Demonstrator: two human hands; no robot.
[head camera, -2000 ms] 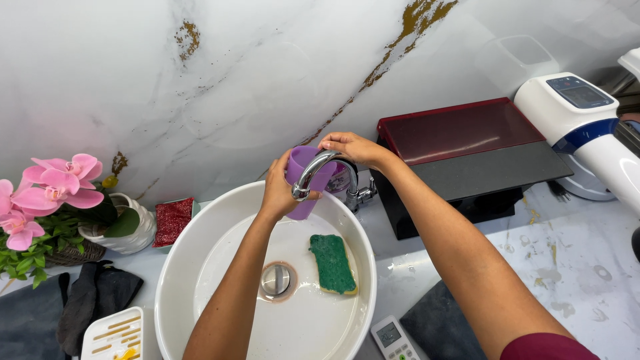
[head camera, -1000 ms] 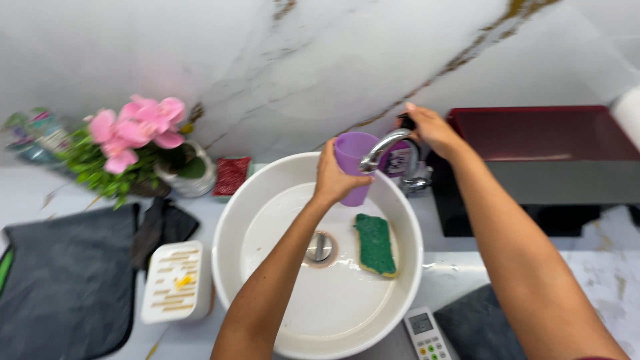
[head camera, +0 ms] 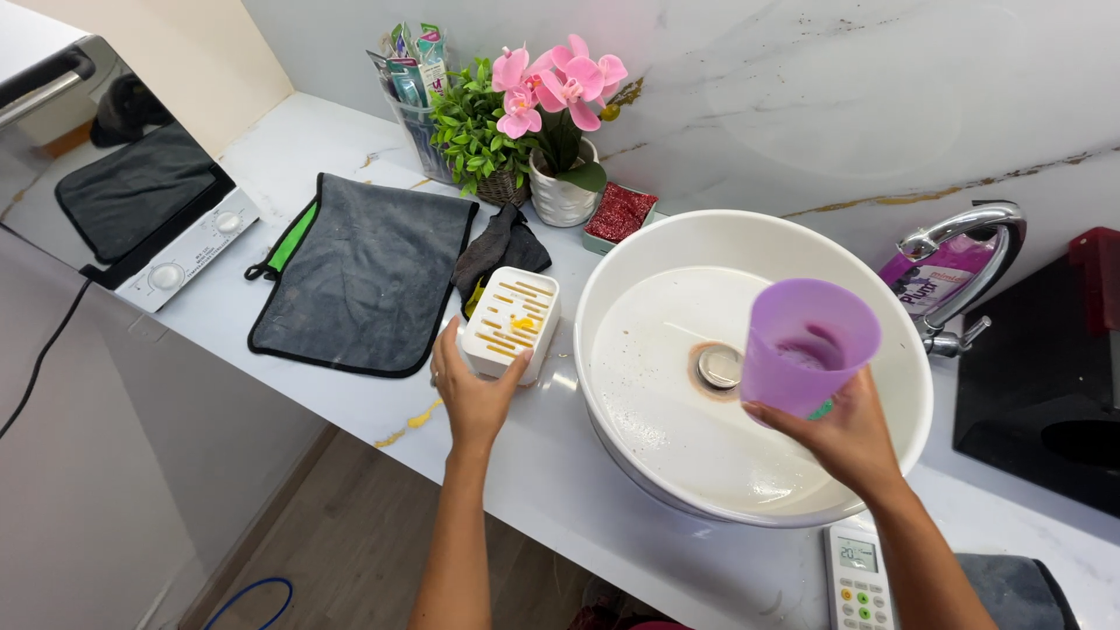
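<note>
My right hand (head camera: 844, 429) grips a translucent purple plastic cup (head camera: 801, 341) over the right part of a round white basin (head camera: 647, 455). Some liquid shows inside the cup. The green sponge is mostly hidden behind the cup and hand. My left hand (head camera: 477, 385) has its thumb and fingers on either side of a white slotted soap box (head camera: 516, 319), which stands on the counter left of the basin and has yellow bits on top. The chrome faucet (head camera: 1002, 249) curves at the basin's right edge, a bottle of purple liquid (head camera: 932, 271) behind it.
A grey cloth (head camera: 363, 280) and a dark crumpled cloth (head camera: 503, 249) lie left of the box. Behind are a pink orchid pot (head camera: 564, 192), a green plant (head camera: 481, 131) and a red scouring pad (head camera: 619, 213). An appliance (head camera: 162, 280) stands far left; a remote control (head camera: 857, 577) lies in front.
The purple cup has gone from my left hand at the faucet to my right hand over the basin. My left hand has moved left to the white box. The view has swung left.
</note>
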